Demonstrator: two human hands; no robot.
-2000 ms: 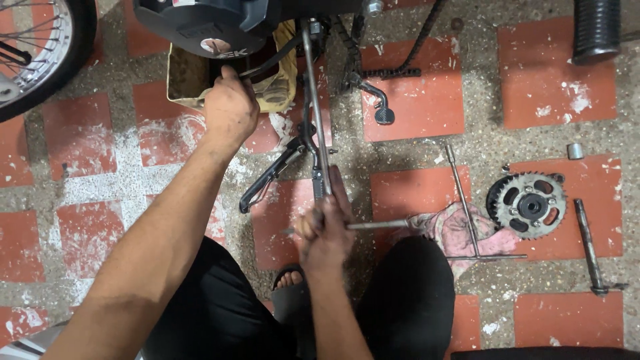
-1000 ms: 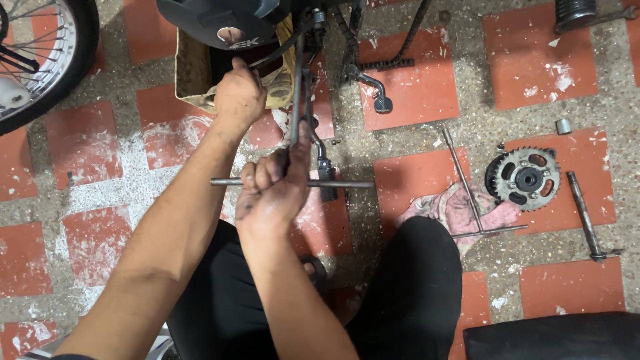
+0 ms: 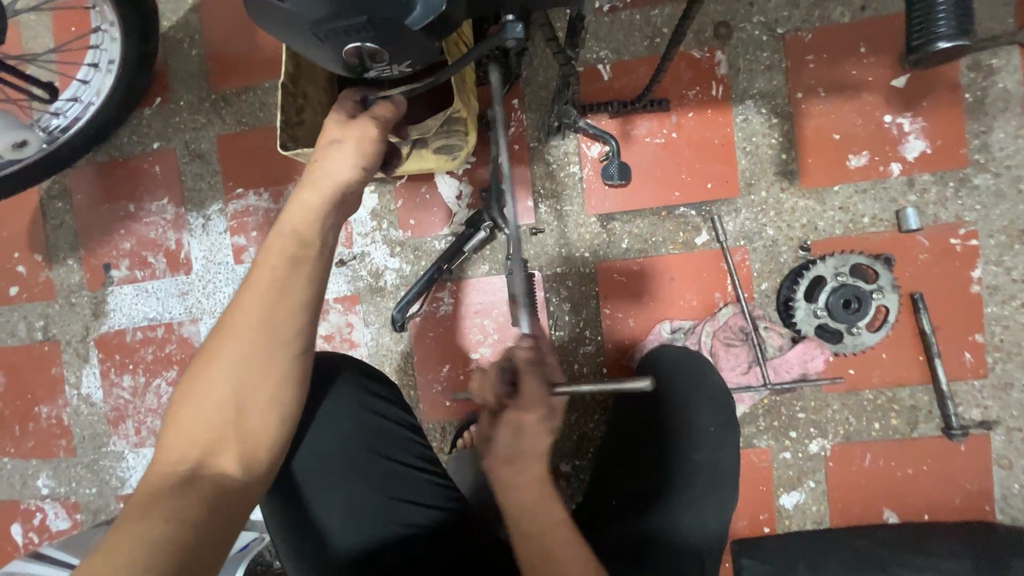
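Note:
My right hand (image 3: 520, 392) grips the crossbar end of a long metal T-handle wrench (image 3: 509, 200), whose shaft runs up to the underside of a motorcycle. The bar sticks out to the right of my fist. My left hand (image 3: 356, 136) has its fingers closed on a dark curved lever or rod (image 3: 448, 72) below the black engine cover (image 3: 352, 32). It is over a cut yellowish plastic container (image 3: 432, 160) that stands on the floor under the engine. The far end of the wrench is lost among dark parts, so what it meets cannot be told.
A toothed sprocket with hub (image 3: 848, 304), a metal sleeve (image 3: 909, 219), an axle bolt (image 3: 934, 368) and a second T-handle wrench (image 3: 740, 300) on a pink rag (image 3: 696, 336) lie at right. The side stand (image 3: 440, 272), a foot pedal (image 3: 614, 172) and a wheel (image 3: 136, 88) are nearby.
My right hand is lower, farther from the motorcycle than one second ago, still on the wrench's handle. The left hand stays by the curved lever or rod.

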